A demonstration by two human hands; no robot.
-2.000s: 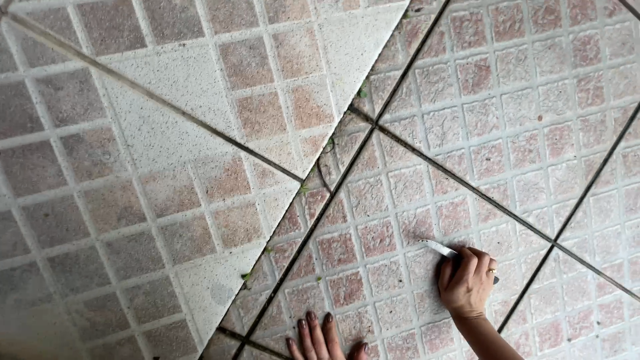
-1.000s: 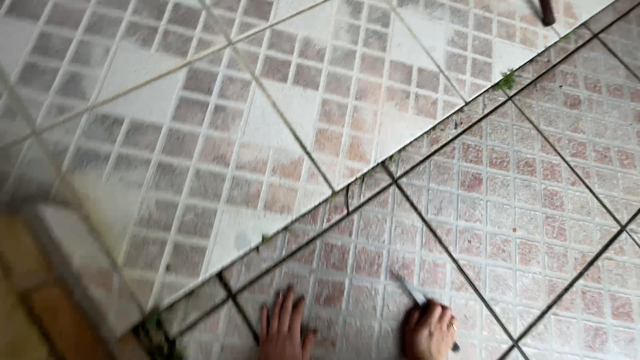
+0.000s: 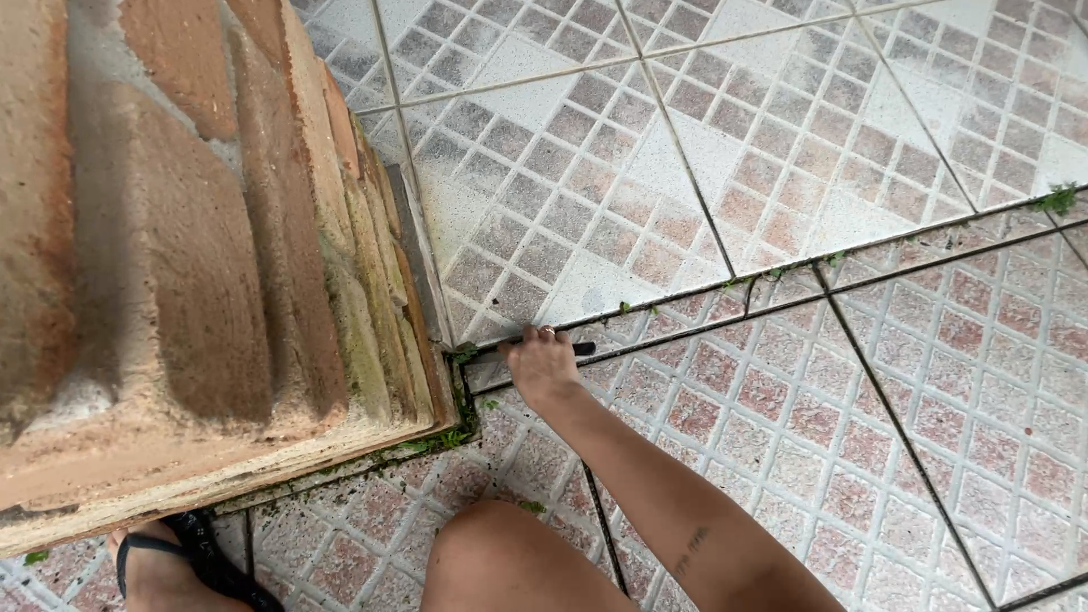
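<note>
My right hand (image 3: 544, 364) is closed around a knife with a black handle (image 3: 584, 348), whose end sticks out on the right of the fist. The blade (image 3: 486, 357) points left, low over the joint where the floor meets the step edge, close to the corner of a stone-clad pillar. Small green weeds (image 3: 463, 353) grow at that corner, near the blade's tip, which is hard to make out. More weeds and moss (image 3: 450, 439) line the pillar's base. My left hand is out of view.
The stone-clad pillar (image 3: 195, 255) fills the left side. A raised edge of smoother tiles (image 3: 646, 299) runs up to the right, with a weed tuft (image 3: 1058, 200) farther along. My knee (image 3: 510, 552) and sandaled foot (image 3: 157, 565) are below.
The right hand has moved with the knife from the rough floor tiles to the joint beside the pillar corner. The left hand has gone out of view. The view has swung toward the pillar.
</note>
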